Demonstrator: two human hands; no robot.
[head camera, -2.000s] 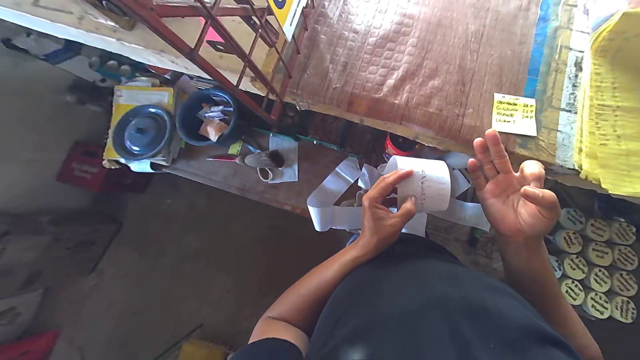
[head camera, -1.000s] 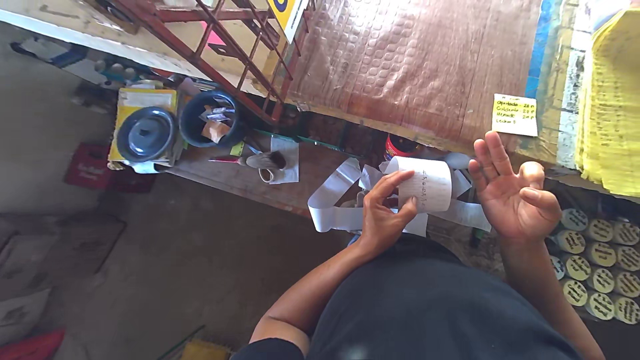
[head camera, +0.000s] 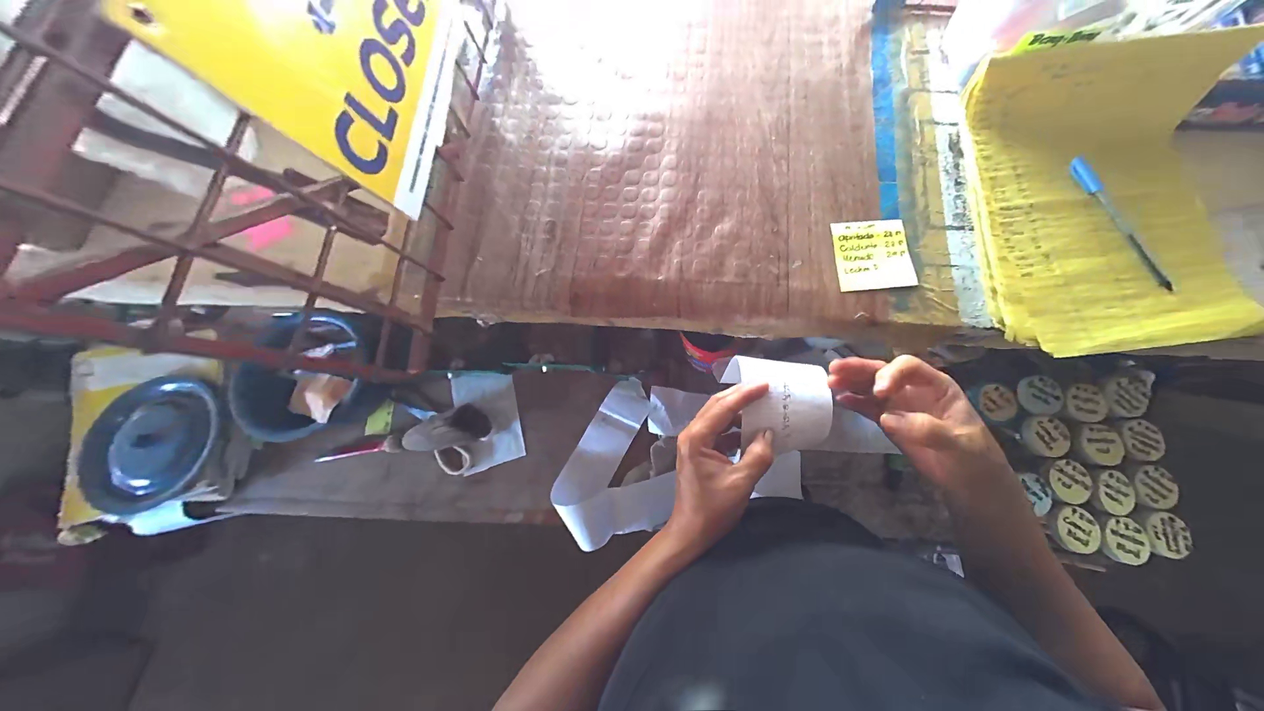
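My left hand (head camera: 719, 459) pinches a long white paper strip (head camera: 787, 405) between thumb and fingers; the strip bears writing and curves over at its top. Its loose lengths loop out to the left and lie over the lower shelf, and another length runs right, below my right hand. At the strip's right edge is my right hand (head camera: 918, 410), its fingers bent and the fingertips close to the paper; whether they touch it I cannot tell.
A brown-covered counter (head camera: 652, 197) holds a yellow note (head camera: 875, 256), with a yellow paper pad (head camera: 1096, 227) and blue pen (head camera: 1122, 223) at right. Lower left are a metal rack (head camera: 207, 227), a blue bucket (head camera: 259, 405) and a blue lid (head camera: 148, 444). Several round-topped containers (head camera: 1096, 444) stand lower right.
My right hand has moved from raised, with an open palm, left and down to the paper strip's edge. My left hand keeps its hold on the strip. The view has shifted.
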